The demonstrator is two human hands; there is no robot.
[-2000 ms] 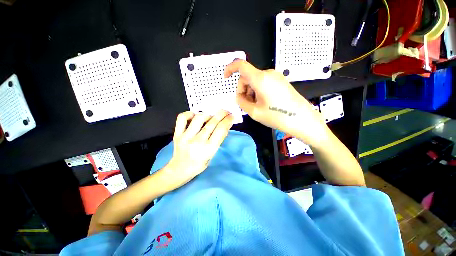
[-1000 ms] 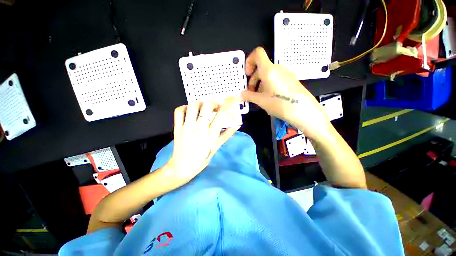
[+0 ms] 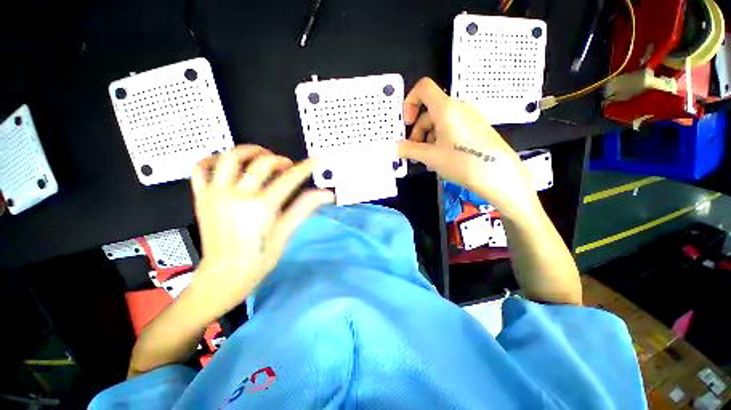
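Observation:
A white box (image 3: pixel 353 112) with dark round feet and a grid of holes lies underside up in front of me. A thin white label (image 3: pixel 366 180) lies over its lower part and sticks out past its near edge. My right hand (image 3: pixel 461 140) is at the box's right edge, with thumb and curled fingers against it. My left hand (image 3: pixel 244 204) is left of this box, fingers spread and holding nothing. Its fingertips reach the near corner of the left white box (image 3: pixel 171 120), and its thumb points at the label.
Another white box (image 3: pixel 498 68), with a yellow-orange cable (image 3: pixel 593 94) plugged in, lies right. One more white box (image 3: pixel 26 160) is at the far left. A red tape dispenser (image 3: pixel 661 64) stands right, above a blue bin (image 3: pixel 669 148). Trays below hold boxes and red pieces (image 3: pixel 148 308).
My left hand has moved left off the centre box, uncovering the label and the box's lower left foot. My right hand first moved from above the box to its right edge and stays there.

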